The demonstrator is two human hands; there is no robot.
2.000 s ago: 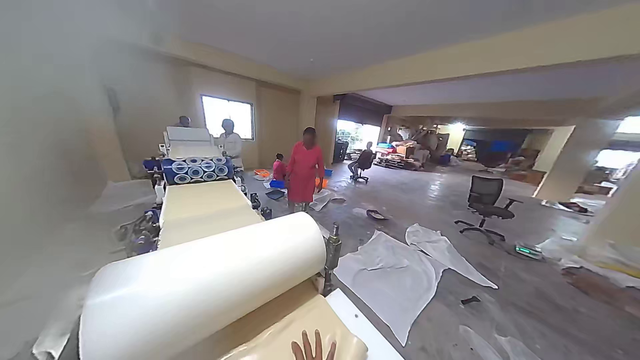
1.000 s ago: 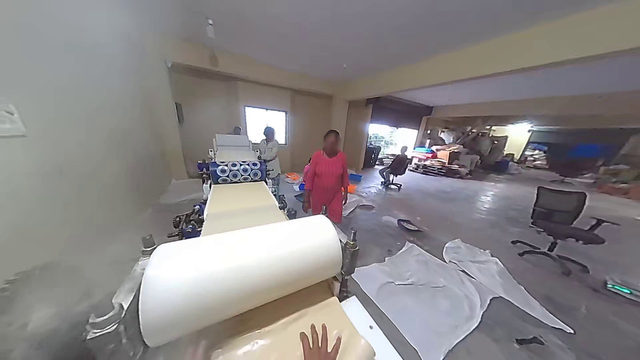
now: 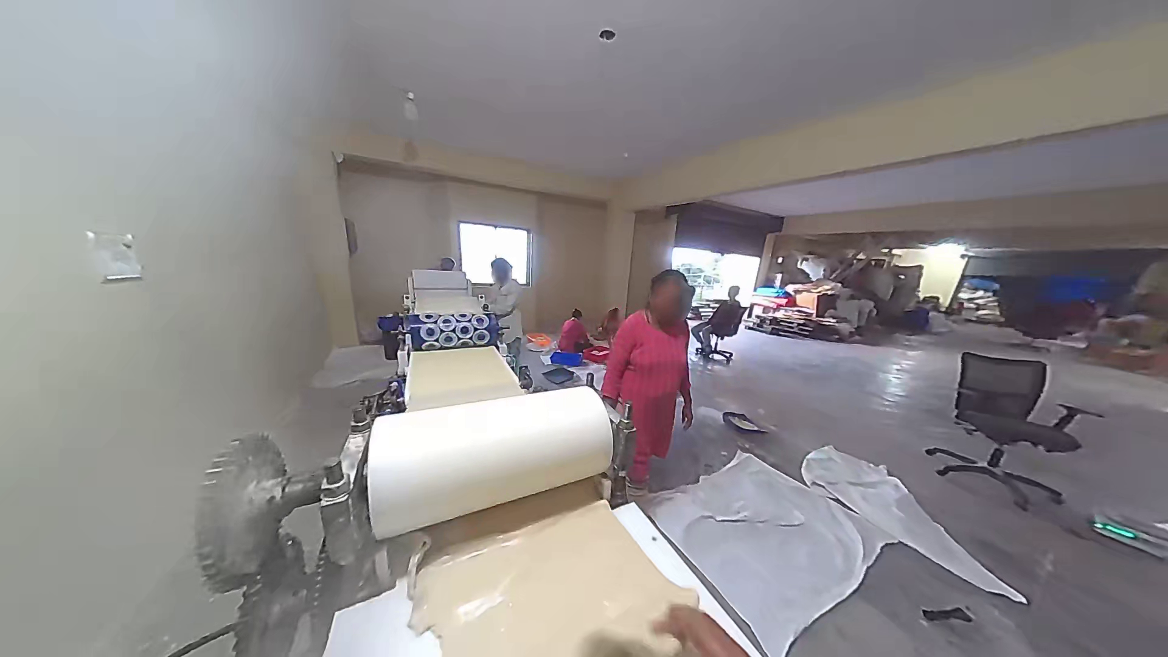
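Observation:
A broad sheet of beige dough (image 3: 538,584) lies on a white board at the bottom and runs up to a large white roller (image 3: 493,461) of a sheeting machine. At the sheet's lower right edge is my right hand (image 3: 698,631), blurred, its fingers on or just over the dough; whether they grip it I cannot tell. My left hand is not in view. Past the roller, a flat pale band (image 3: 461,376) leads to a blue part with round cutters (image 3: 450,330).
A toothed gear (image 3: 245,513) stands left of the roller. A person in red (image 3: 650,374) stands to its right. White plastic sheets (image 3: 766,538) lie on the floor. Farther right are an office chair (image 3: 1004,411) and a scale with a green display (image 3: 1131,534). Other people are farther back.
My right hand, spread flat on the dough before, is now at its right edge with the fingers less spread. The person in red is nearer the roller. The view has shifted.

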